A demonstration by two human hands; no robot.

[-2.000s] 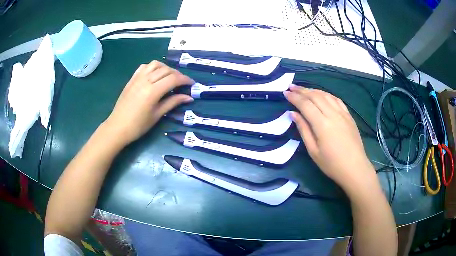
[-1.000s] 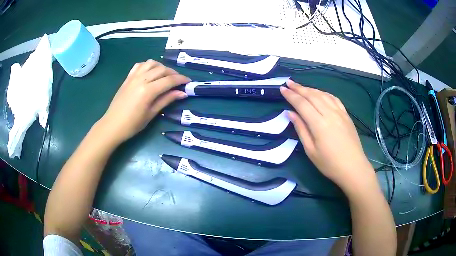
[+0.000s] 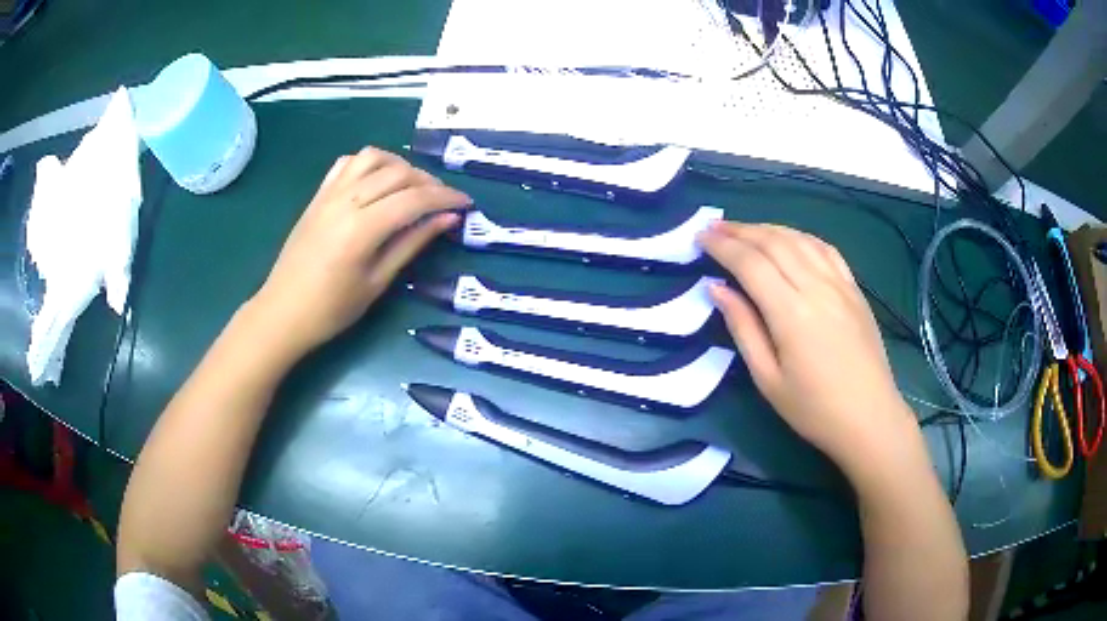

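Observation:
Several pens with pale lavender-white tops, black undersides and dark tips lie in a row on the green bench top. My left hand (image 3: 358, 237) holds the dark tip end of the second pen from the back (image 3: 583, 241) between thumb and fingers, hiding the tip. My right hand (image 3: 801, 303) has its fingertips on the curved tail of the same pen. That pen's pale top faces up, and its display is not visible. The front pen (image 3: 583, 455) lies at a slant, with a black cable from its tail.
A white perforated panel (image 3: 583, 109) with black cables (image 3: 892, 121) is behind. A clear filament coil (image 3: 929, 303) and scissors (image 3: 1054, 425) lie right, beside a carton (image 3: 1093, 352). A blue-white container (image 3: 200, 127) and white cloth (image 3: 85, 243) are left.
The second pen was rolled to show lit digits on its dark side a second ago. It is now rolled back, pale top up. Both hands stay at its ends.

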